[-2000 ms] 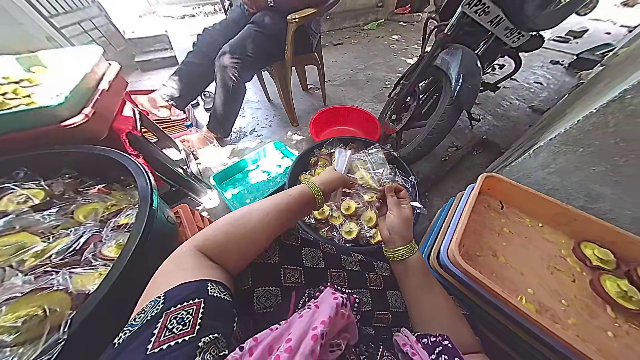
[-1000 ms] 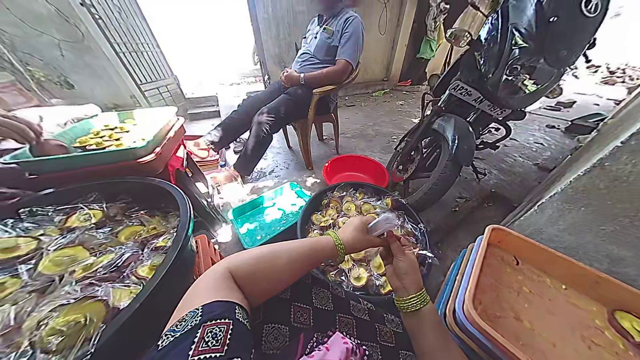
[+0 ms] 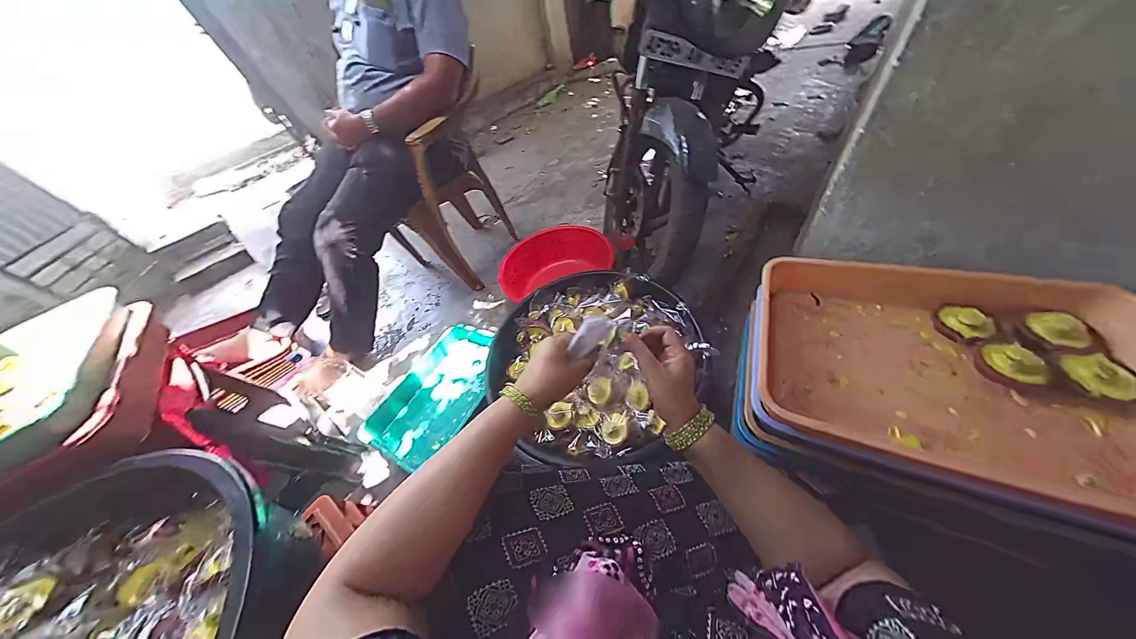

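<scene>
My left hand point(image 3: 552, 368) grips a small stack of clear plastic wrappers point(image 3: 590, 337) above a black tub point(image 3: 499, 355). My right hand point(image 3: 664, 362) is close beside it, its fingers bent near the wrappers' edge; whether it pinches one is too small to tell. Below both hands the tub holds many yellow-topped pieces in clear wrappers point(image 3: 612, 426). At my right, an orange plastic tray point(image 3: 852, 373) on top of a stack carries several unwrapped, dark-rimmed yellow pieces point(image 3: 1016, 362).
A larger black tub point(image 3: 240, 515) of wrapped pieces stands at lower left. Beyond my tub are a red basin point(image 3: 557, 257), a teal tray point(image 3: 430, 390) and a parked motorcycle point(image 3: 679, 151). A person sits on a brown plastic chair point(image 3: 435, 217). A grey wall point(image 3: 994, 160) rises at right.
The view has swung to the right, bringing more of the orange tray into sight. Both hands stay over the tub, with wrappers still in the left.
</scene>
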